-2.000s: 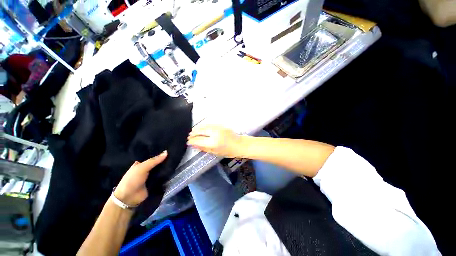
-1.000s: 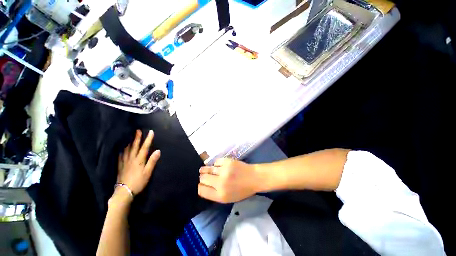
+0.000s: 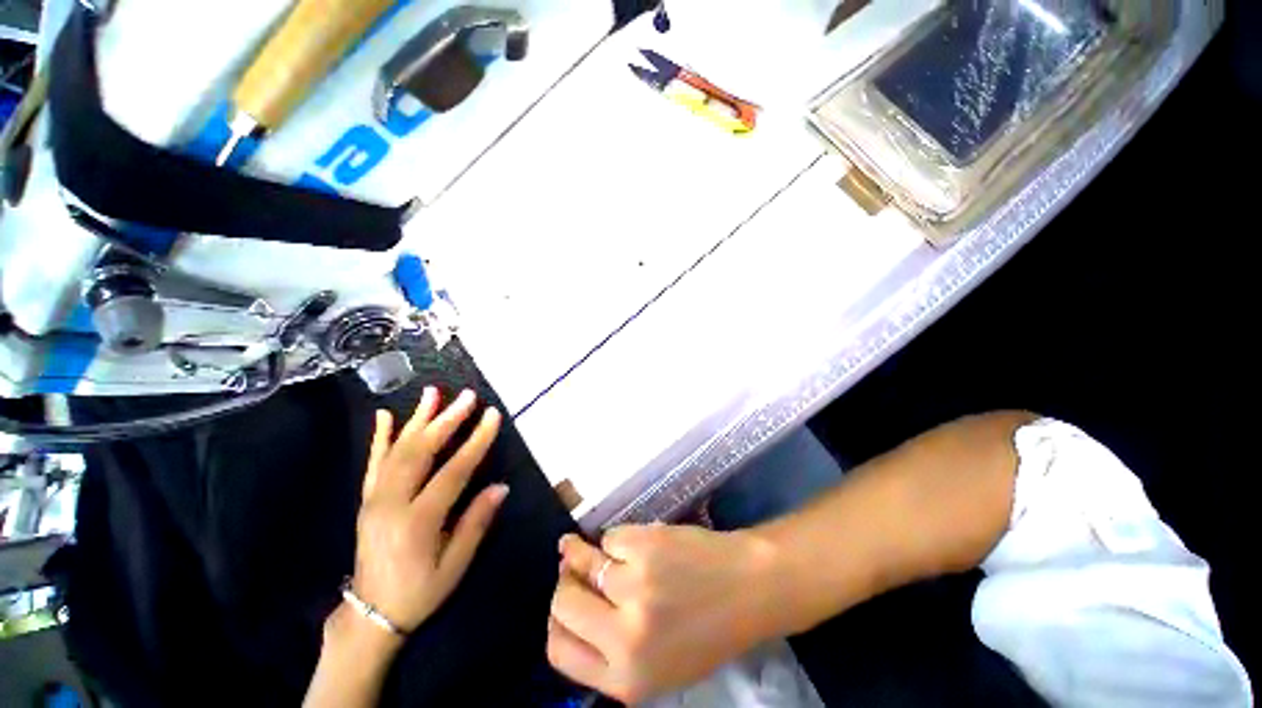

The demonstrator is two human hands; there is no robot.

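The black garment piece (image 3: 208, 539) lies over the table at the left and runs under the machine head. Its straight edge goes from the presser foot and needle area (image 3: 440, 325) down to the table's front edge. My left hand (image 3: 422, 519) lies flat on the cloth with fingers spread, just below the needle area. My right hand (image 3: 651, 609) is closed on the cloth's edge at the table's front edge; its fingertips are partly hidden. A blue piece (image 3: 414, 281) sits beside the needle.
The white machine head (image 3: 312, 111) fills the upper left, with a black strip (image 3: 235, 215) and a wooden-handled tool (image 3: 312, 56) on it. Thread snips (image 3: 696, 91) lie on the bed. A wrapped phone (image 3: 969, 83) lies in a shallow box at the right. A ruler strip (image 3: 886, 325) runs along the front edge.
The view has come closer to the machine. The cloth's edge now runs straighter from the needle to my right hand. My left hand has moved nearer the needle, fingers still spread.
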